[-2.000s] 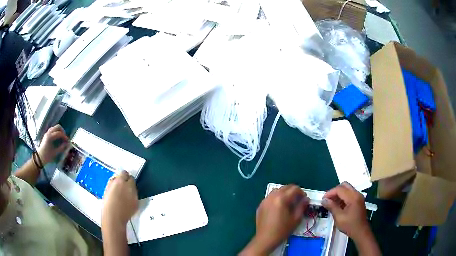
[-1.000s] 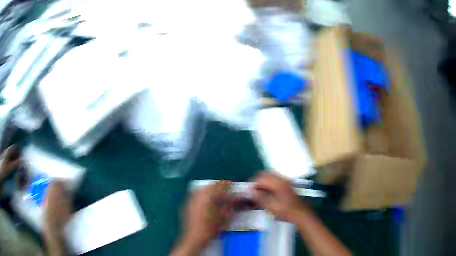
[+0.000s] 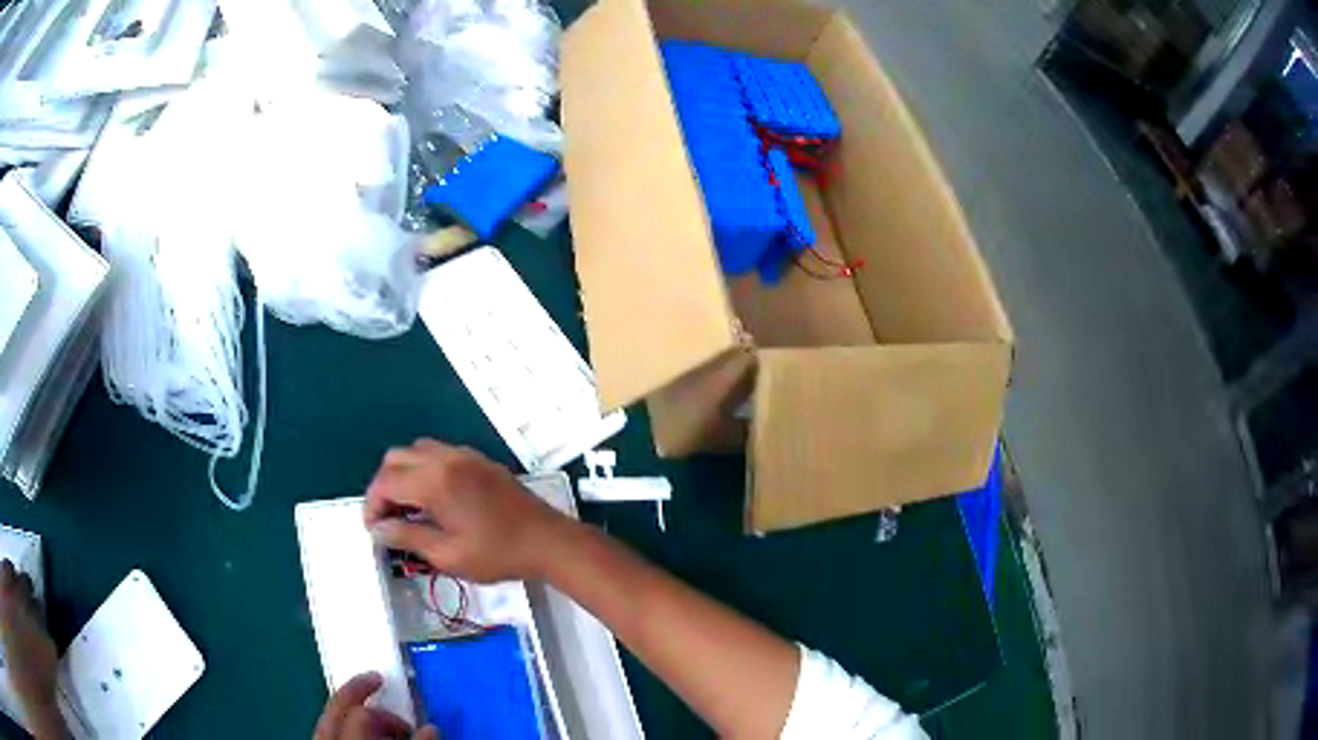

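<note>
The white housing (image 3: 336, 593) lies at the bottom with its compartment open upward. A blue battery pack (image 3: 477, 682) sits in its lower part, with thin red leads (image 3: 451, 600) looping above it. My right hand (image 3: 441, 513) is over the compartment's top end, fingers bent down; what they touch is hidden, and the circuit board is mostly covered. My left hand (image 3: 369, 716), partly cut off by the bottom edge, holds the housing's left rim beside the pack. A loose white back cover (image 3: 513, 354) lies beyond the housing.
An open carton (image 3: 882, 434) with blue packs stands right. A white bracket (image 3: 625, 487) lies before it. Another blue pack (image 3: 499, 184), white cable bundles (image 3: 174, 333) and clear bags (image 3: 477, 58) lie behind. Another person's hand (image 3: 26, 651) and a white cover (image 3: 133, 658) are left.
The view has swung right, so everything sits further left. My left hand has left the compartment's top end for the housing's side near the pack. My right hand stays at the top end.
</note>
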